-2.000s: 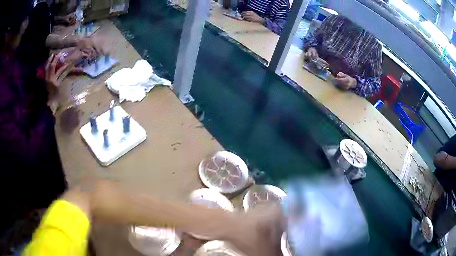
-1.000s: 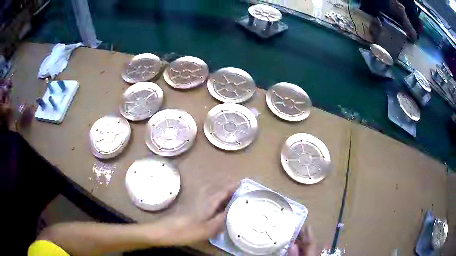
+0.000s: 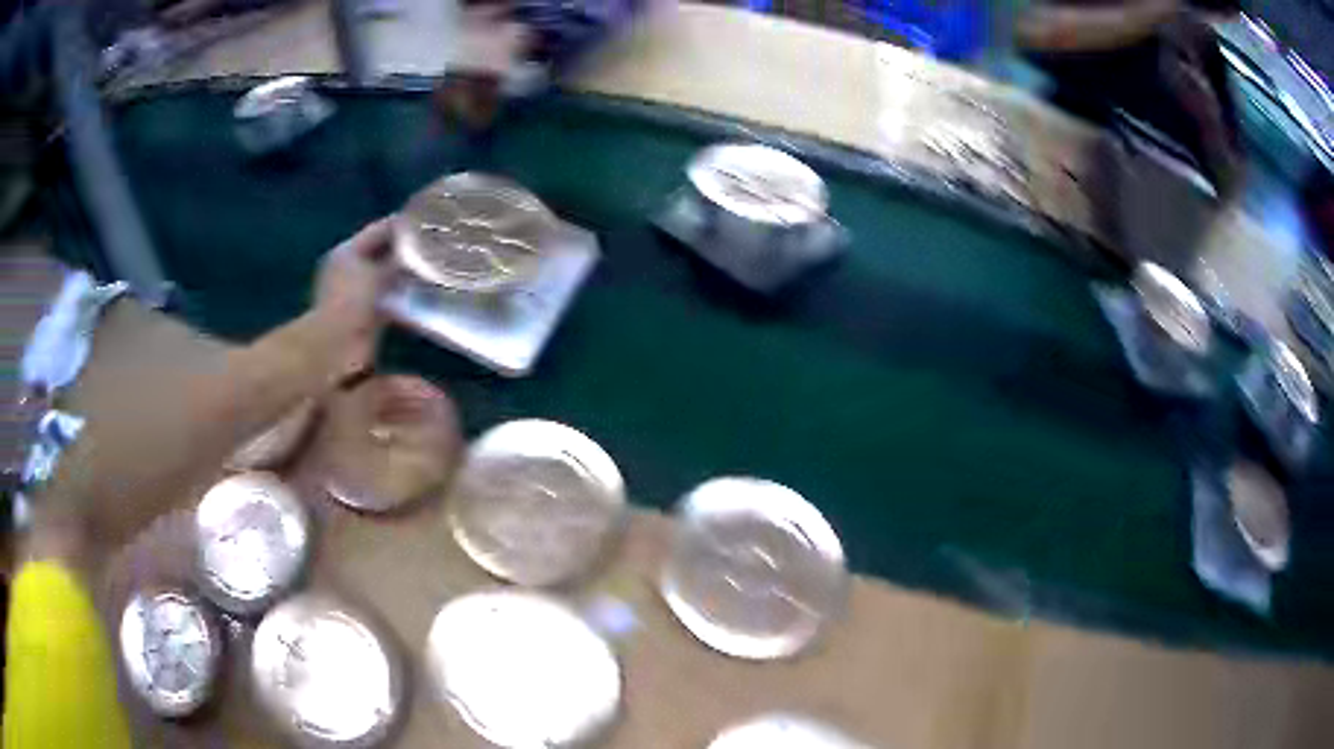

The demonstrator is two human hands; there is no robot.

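Note:
My left hand (image 3: 356, 293) reaches out over the near edge of the green belt. Its fingers are at the left edge of a disc-on-plate unit, a pale gold ribbed disc (image 3: 476, 234) raised over a white square plate (image 3: 512, 325). The hand grips this unit; whether the plate touches the belt is unclear. Several metal discs, such as one round disc (image 3: 537, 502) and another (image 3: 754, 566), lie on the brown bench below. The picture is blurred. My right hand is not in view.
The dark green belt (image 3: 936, 388) carries another unit (image 3: 756, 190) behind, a small one at far left and several at right. Across it, another person's hand (image 3: 483, 66) reaches over the far bench. A grey upright (image 3: 110, 190) and white cloth (image 3: 62, 337) are at left.
The view has turned and shifted. The unit that was at the bench front is now over the belt, held by my left hand. My right hand has left the picture.

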